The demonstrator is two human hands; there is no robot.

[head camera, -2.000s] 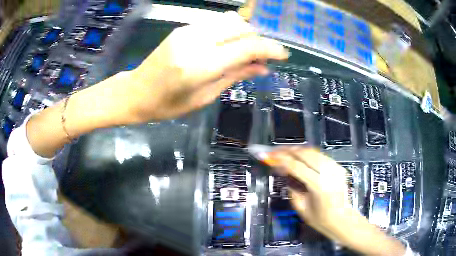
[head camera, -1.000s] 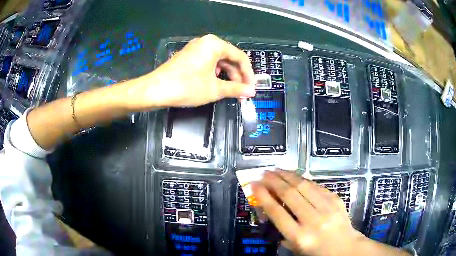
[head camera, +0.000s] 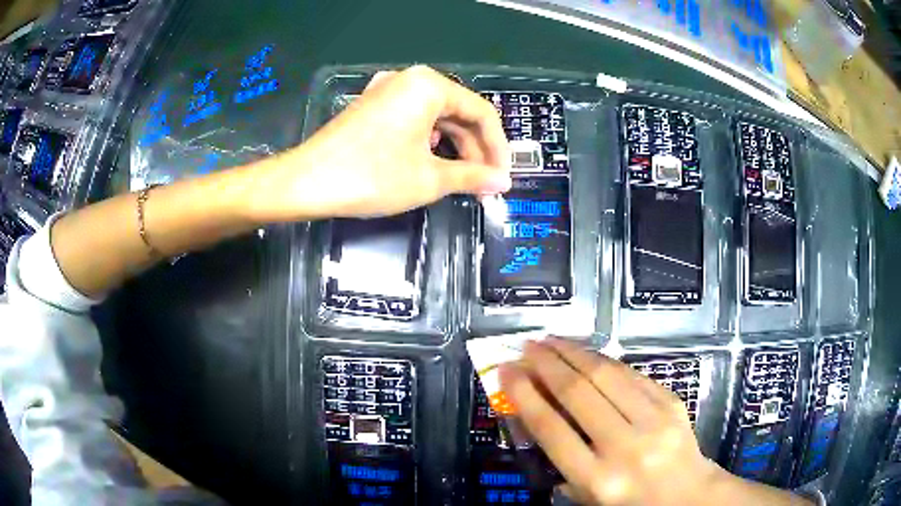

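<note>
Black keypad phones lie in a clear blister tray [head camera: 450, 321] in two rows. My left hand [head camera: 420, 148] is over the upper row, thumb and forefinger pinched on the upper corner of a blue-print screen sticker [head camera: 529, 232] on the second phone's screen. A bright glare shows below the fingertips. My right hand [head camera: 603, 420] holds a white and orange smoothing block [head camera: 494, 371] over the lower row, just below that phone. The upper phones to the right [head camera: 664, 247] have plain dark screens. The lower phone at left [head camera: 368, 435] shows blue print.
A clear sheet with blue print [head camera: 203, 104] lies on the dark green bench at left. Other filled trays [head camera: 44, 148] are at the far left. A pale sticker sheet [head camera: 731, 30] and small white-and-blue tag [head camera: 891, 183] are at the far edge.
The view has shifted left and closer. My left hand has come down to the second upper phone, whose screen now shows blue print. My right hand has moved slightly lower with the block.
</note>
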